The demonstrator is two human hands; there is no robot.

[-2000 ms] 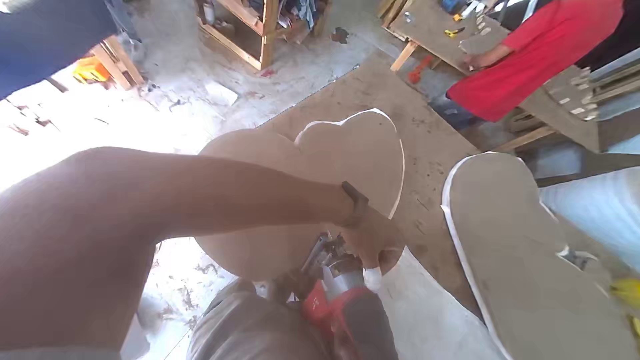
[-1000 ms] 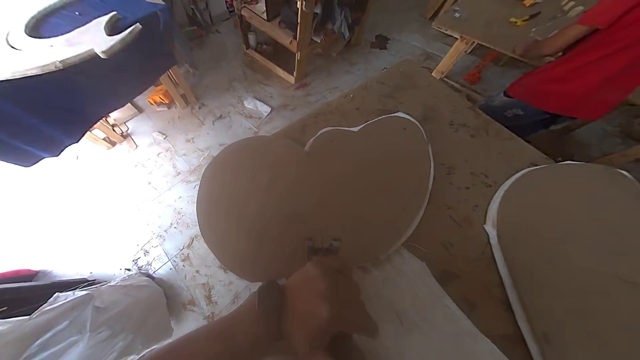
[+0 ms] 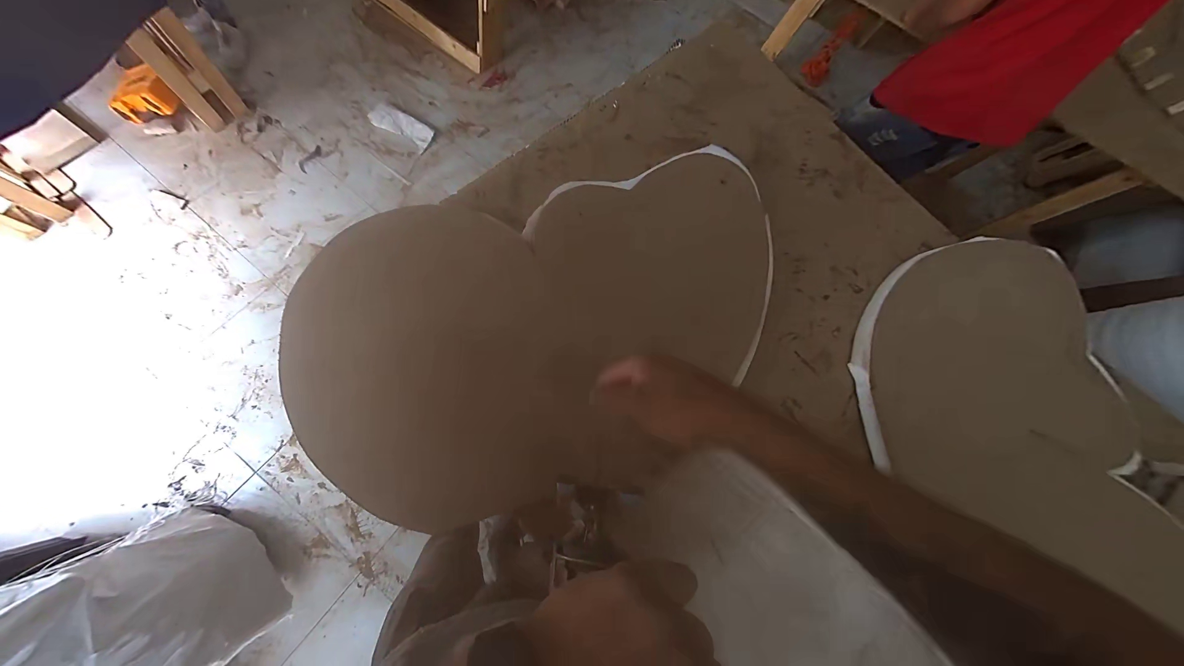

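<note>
A brown sheet panel (image 3: 416,361) with a rounded, lobed outline lies in front of me, a white edge along its upper right lobe. My right hand (image 3: 647,398), blurred, is over the panel, its forearm coming from the lower right. Whether its fingers hold anything is unclear. At the panel's near edge my left hand (image 3: 620,610), with a dark band at the wrist, is closed around a power tool (image 3: 575,518). Only the tool's metal front shows; its body is hidden by the hand. A second curved panel (image 3: 980,361) with white edging lies to the right.
A large brown board (image 3: 814,231) lies beneath the panels. At top right is a person in a red garment (image 3: 1017,69). Debris and a white scrap (image 3: 402,128) lie on the tiled floor. A pale plastic sheet (image 3: 157,592) sits at lower left, an orange-yellow object (image 3: 145,94) at upper left.
My right arm now reaches in over the panel from the right. My left hand is lower in view than a second ago. The view has shifted.
</note>
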